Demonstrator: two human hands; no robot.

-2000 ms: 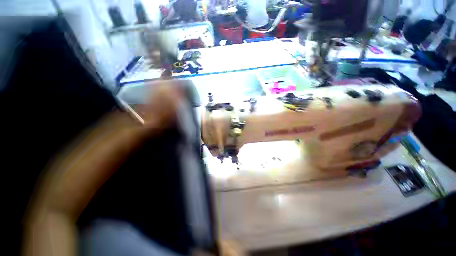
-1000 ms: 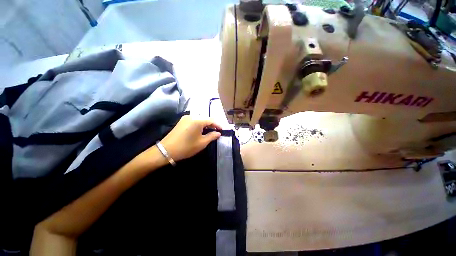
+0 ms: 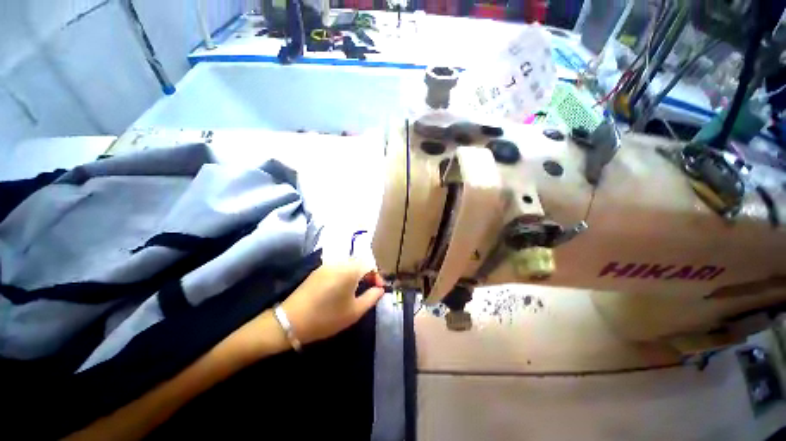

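My left hand (image 3: pixel 332 301), with a bracelet at the wrist, pinches the black garment edge close beside the needle area. The garment (image 3: pixel 129 224) is heaped in grey and black folds at the left. A long grey band with a dark edge (image 3: pixel 389 366) runs from the machine's needle end down towards me. The cream sewing machine (image 3: pixel 552 215) with red HIKARI lettering stands at the centre right. Its presser foot area (image 3: pixel 407 293) is partly hidden by the head and my fingertips. My right hand is not in view.
A black card with white marks (image 3: pixel 760 379) lies at the table's right end. A green mesh basket (image 3: pixel 573 108) and a printed paper (image 3: pixel 520 73) are behind the machine. Dark small items (image 3: pixel 349 43) lie on the far table. A pale wall (image 3: pixel 77 77) is at the left.
The view has tilted up, so machine and garment sit lower in the picture. My left hand stays at the garment edge; the band's top end now reaches under the machine head.
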